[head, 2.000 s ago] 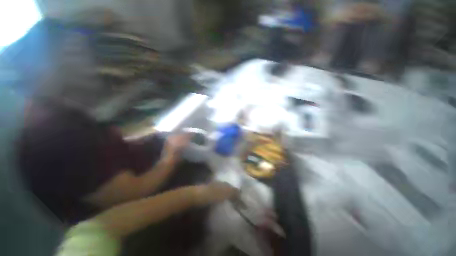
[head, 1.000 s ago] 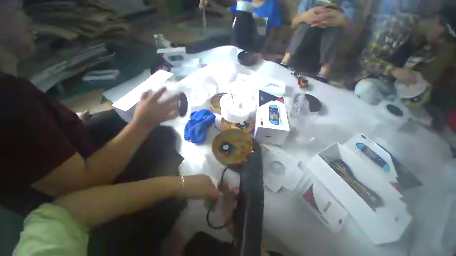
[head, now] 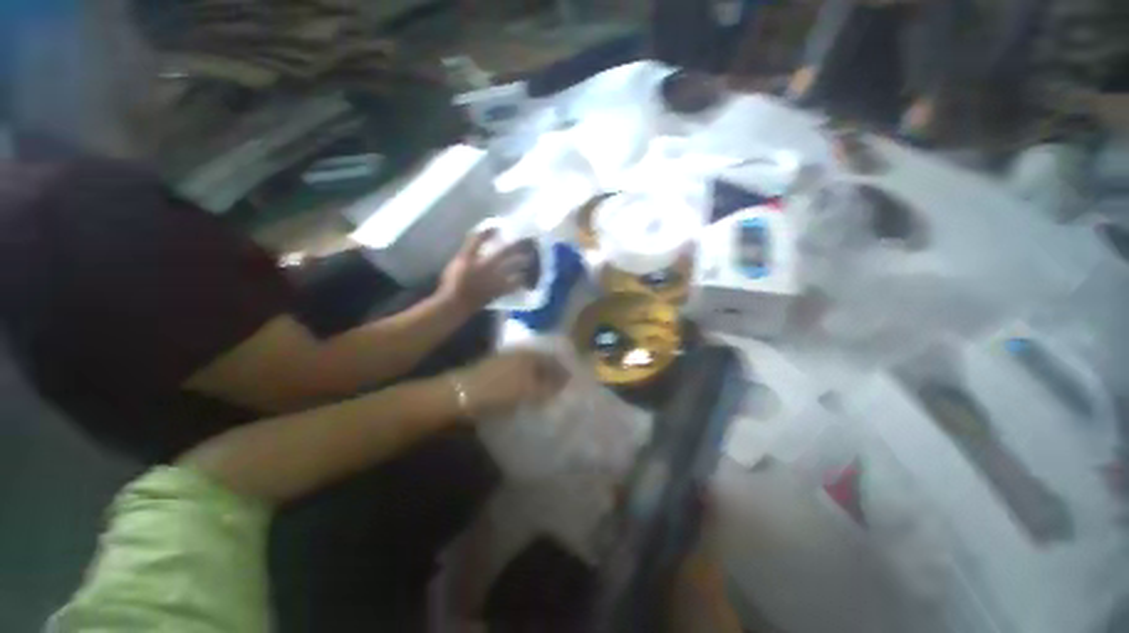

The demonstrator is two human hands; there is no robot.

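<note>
A long flat black bar (head: pixel 669 482), blurred, stands slanted at the lower middle, its top end beside a gold housing (head: pixel 628 339). My right hand (head: pixel 703 584) shows only as a blurred skin-coloured patch at the bar's lower right edge, holding it; its fingers are hidden. My left hand (head: pixel 520 378), with a light green sleeve and a bracelet, is left of the bar and apart from it, over whitish translucent sheeting (head: pixel 576 427). Its fingers are too blurred to show whether it holds anything. The gold housing has a dark part and a bright spot inside.
Left, a neighbour's hand (head: pixel 480 275) holds a white part with a dark centre beside a blue cloth (head: pixel 553 287). Behind the gold housing are a round white housing (head: pixel 644 233) and a white retail box (head: pixel 747 266). An open box tray (head: pixel 941 476) lies right.
The view has shifted, and things appear further right. My left hand has moved up and away from the bar, off the cable. The bar leans more. The neighbour's hand is nearer the blue cloth.
</note>
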